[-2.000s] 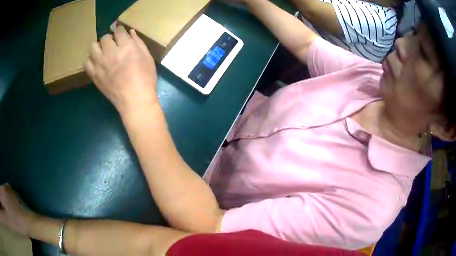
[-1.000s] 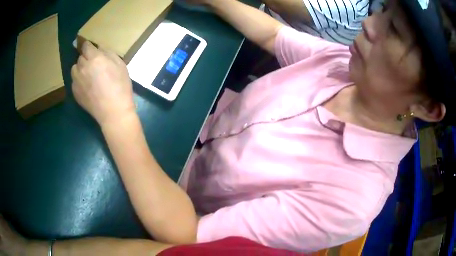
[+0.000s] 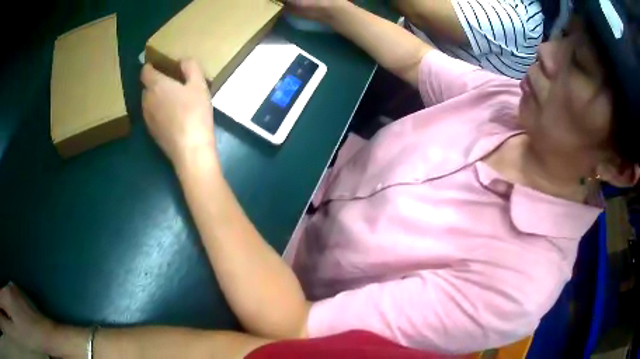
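Note:
My right hand [image 3: 25, 324], with a bracelet at the wrist and a red sleeve, is at the lower left edge, partly cut off and dim; whether it holds anything cannot be told. My left hand is not in view. A closed brown carton [image 3: 214, 31] is over the far part of a white bench scale [image 3: 270, 91] with a lit blue display, held by both hands of the neighbour in pink. Another closed carton [image 3: 88, 84] lies flat on the dark green table [image 3: 133, 203], to the left of the scale.
The neighbour in a pink shirt [image 3: 435, 231] and dark cap fills the right side, one forearm [image 3: 235, 245] reaching across the table above my arm. A person in a striped top [image 3: 502, 35] is behind. The white-lined table edge [image 3: 326, 168] runs diagonally down the middle.
The view swung right, then partly back. The neighbour's near hand now grips the carton's corner, and the carton appears tilted a little on the scale. My hand shows more than one second ago.

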